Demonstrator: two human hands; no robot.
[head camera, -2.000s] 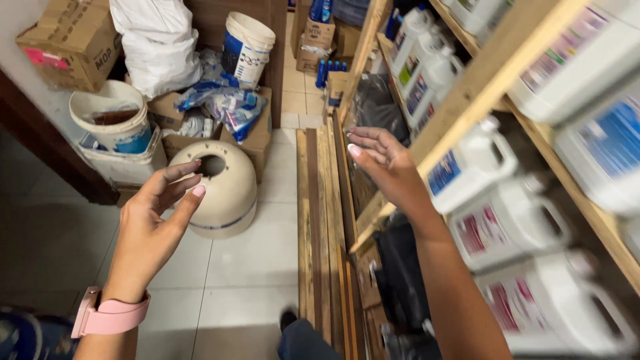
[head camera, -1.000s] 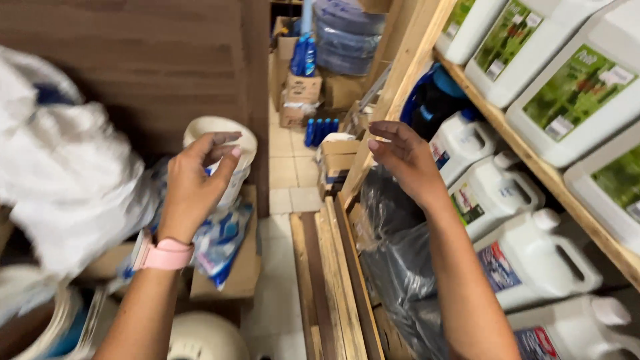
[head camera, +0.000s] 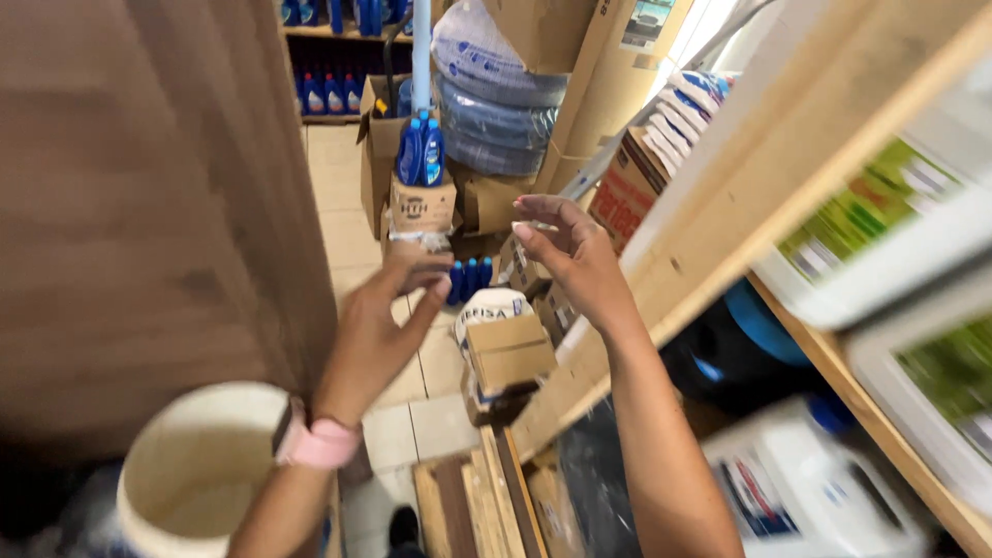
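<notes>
My left hand (head camera: 380, 333), with a pink watch band (head camera: 319, 443) on its wrist, is raised at the centre left, thumb and fingers apart and holding nothing. Level with the wooden shelf post (head camera: 674, 263), my right hand (head camera: 570, 256) is likewise raised, fingers curled and apart with nothing between them. Behind the hands, blue bottles (head camera: 421, 151) stand on a cardboard box (head camera: 422, 203), and more blue bottles (head camera: 470, 280) stand on the floor. A closed cardboard box (head camera: 510, 353) lies lower, between my forearms.
Wooden boards (head camera: 480, 496) lie along the floor at the bottom. A white bucket (head camera: 205, 465) is at lower left beside a brown wooden panel (head camera: 155, 194). White plastic jugs (head camera: 806, 473) fill the shelving at right. Coiled blue hoses (head camera: 496, 101) are stacked at the back.
The view has moved forward along the passage, so the hoses and boxes appear nearer and the beige round container has left the view. Both hands stay raised and hold nothing.
</notes>
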